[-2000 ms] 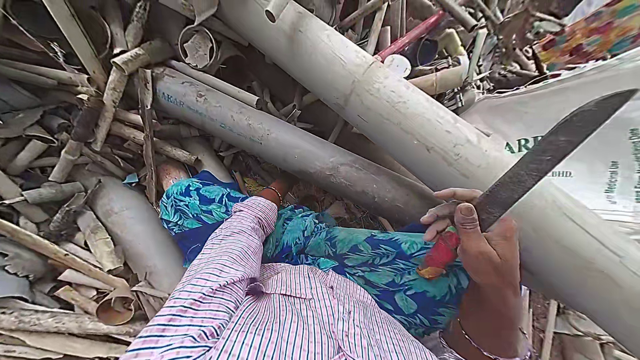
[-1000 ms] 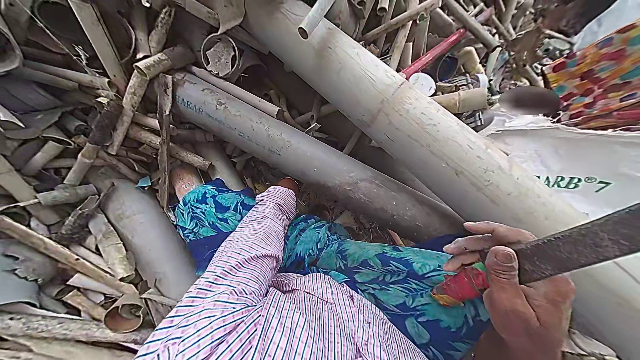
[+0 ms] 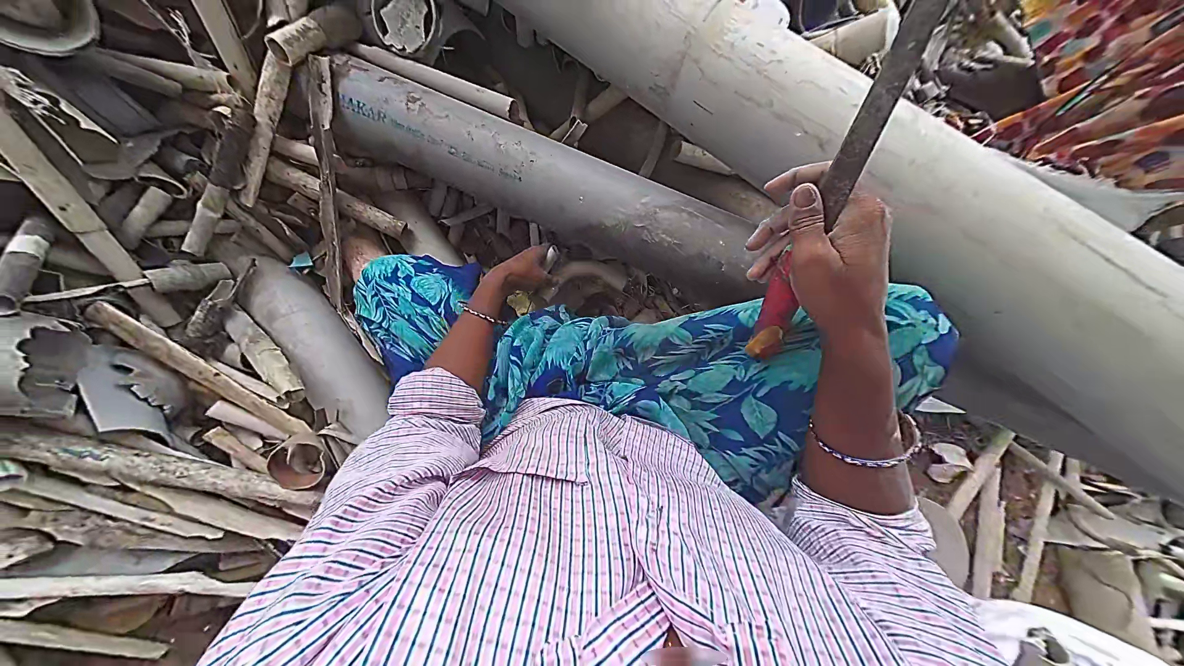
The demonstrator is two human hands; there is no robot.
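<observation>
My right hand [image 3: 828, 245] is closed around a machete [image 3: 874, 120] near the join of its red-wrapped handle and dark blade, which points up and away. Beside my lap, my left hand [image 3: 525, 271] is low by the near side of a grey plastic pipe [image 3: 555, 176]; a small pale tip shows at its fingers, and whether it grips something is unclear. A larger pale pipe [image 3: 953, 203] runs diagonally behind my right hand. Blue leaf-patterned cloth [image 3: 647, 361] covers my legs, between the hands and my striped shirt.
Broken pipe pieces [image 3: 268, 351] and offcuts lie heaped at the left. A short, wide grey pipe [image 3: 310, 333] rests among them. More narrow scraps [image 3: 1017, 518] lie at the lower right. A colourful patterned cloth [image 3: 1110, 92] is at the upper right, beyond the large pipe.
The machete blade has swung from pointing right to pointing up. My left hand, mostly hidden earlier, now shows with its bracelet beside the grey pipe.
</observation>
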